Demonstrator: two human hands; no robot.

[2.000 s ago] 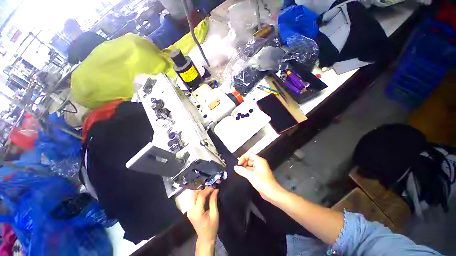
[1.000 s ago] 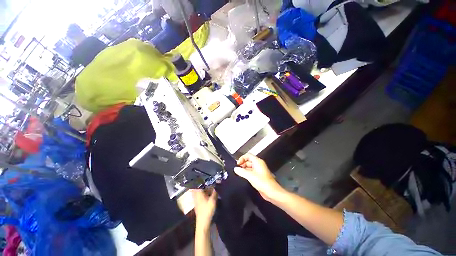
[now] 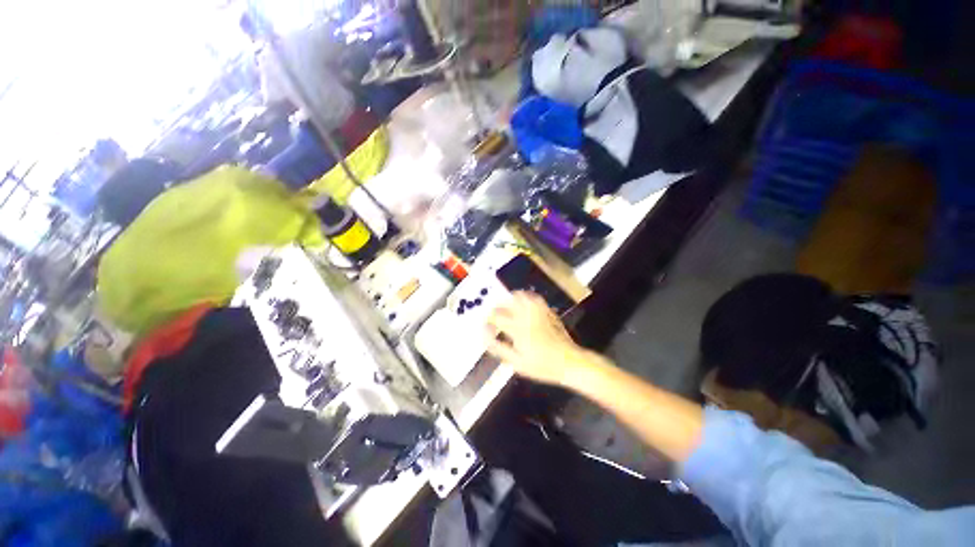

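Observation:
My right hand (image 3: 529,337) is over the right edge of the white button tray (image 3: 444,350). Its fingers are bent and a little apart, with nothing seen in them. Several dark buttons (image 3: 470,303) lie in the tray just left of the fingertips. The white button-sewing machine (image 3: 310,347) stands left of the tray, its grey guard plate (image 3: 262,427) swung out. A metal work plate (image 3: 454,462) shows at the machine's front. The black garment (image 3: 609,497) hangs below and right of it, with a grey piece near the plate. My left hand is out of the picture.
A black case (image 3: 531,280) lies beside the tray, with purple-handled tools (image 3: 559,230) behind. A thread cone (image 3: 344,231) and yellow-green cloth (image 3: 187,246) are behind the machine. Another black garment (image 3: 214,427) lies left. Blue crates (image 3: 796,139) and a dark bundle (image 3: 764,331) are on the right.
My right hand has left the garment by the machine head and moved up to the button tray. My left hand has gone out of view. The view has shifted, with the machine now lower left.

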